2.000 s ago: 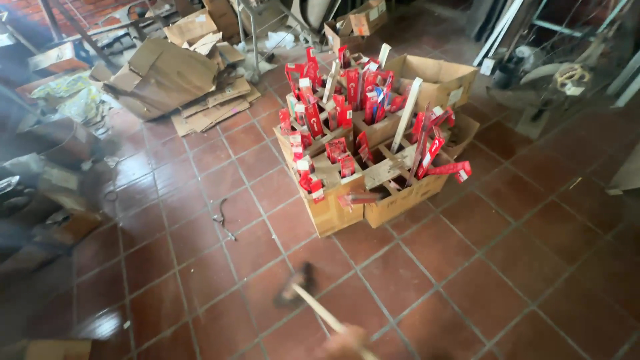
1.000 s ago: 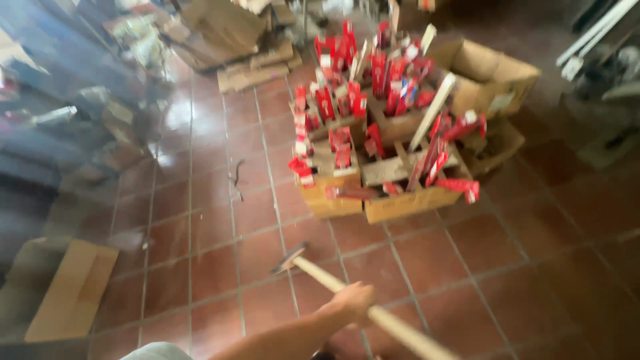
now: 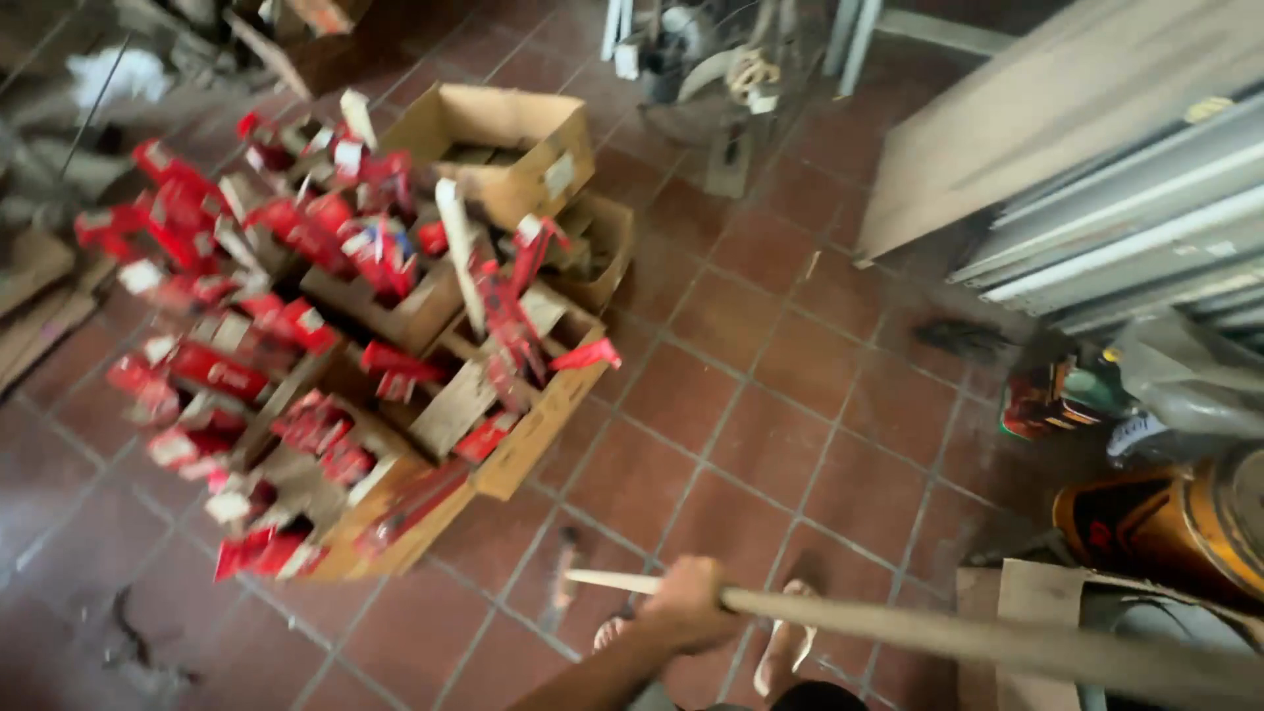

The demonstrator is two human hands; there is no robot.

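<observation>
My left hand (image 3: 686,604) is closed around the wooden pole (image 3: 889,624) of a long-handled floor tool, a broom or squeegee. Its narrow, blurred head (image 3: 561,581) is low over or on the tiled floor, left of the hand and near my feet. From the hand, the pole runs out past the right edge of the view. My right hand is out of view. Up and to the left of the tool head stand cardboard boxes (image 3: 538,434) packed with many red packages (image 3: 217,367), some tilted and sticking out over the rims.
An open cardboard box (image 3: 494,183) stands behind the packed ones. Leaning at right are a wooden board (image 3: 973,128) and long pale metal profiles (image 3: 1136,222). Below them are a plastic bag (image 3: 1195,365), an orange drum (image 3: 1145,518) and another open box (image 3: 1042,602). A dark scrap (image 3: 128,627) lies lower left.
The view has swung to the right, bringing the leaning board and orange drum into sight. My left hand still grips the pole, which now lies more nearly level across the view.
</observation>
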